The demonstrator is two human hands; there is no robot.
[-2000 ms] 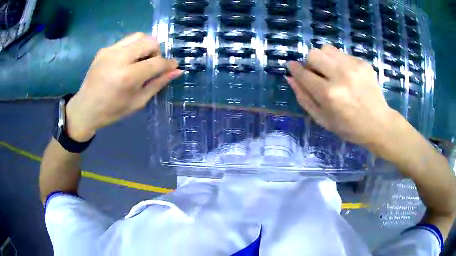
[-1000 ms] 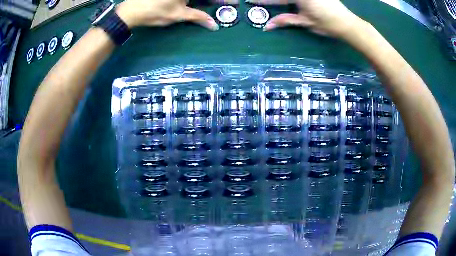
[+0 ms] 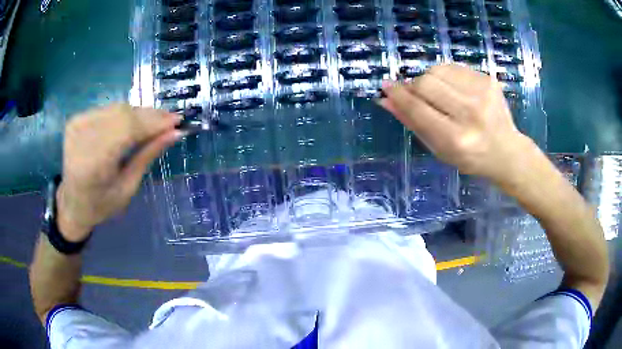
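Note:
A large clear blister tray (image 3: 290,153) lies in front of me, its near part overhanging the bench edge above my lap. Dark, round black-rimmed parts (image 3: 299,75) stand on edge in its far pockets; the near pockets hold none. My left hand (image 3: 109,160) is blurred at the tray's left side, thumb and finger pinching a dark round part (image 3: 194,125) at the leftmost column. My right hand (image 3: 453,119) is over the middle-right columns, fingertips closed on a dark round part (image 3: 368,93) at a pocket. The fingers partly hide both parts.
The green bench mat (image 3: 82,68) extends around the tray. Clear trays (image 3: 528,252) show below the bench edge at right, with another frosty tray (image 3: 609,194) at far right. A dark lump (image 3: 28,92) is on the bench at left. The grey floor has a yellow line (image 3: 140,281).
The view has tilted down towards my lap. My hands have come back from the two loose discs beyond the tray to its pockets, each now with a dark part at the fingertips.

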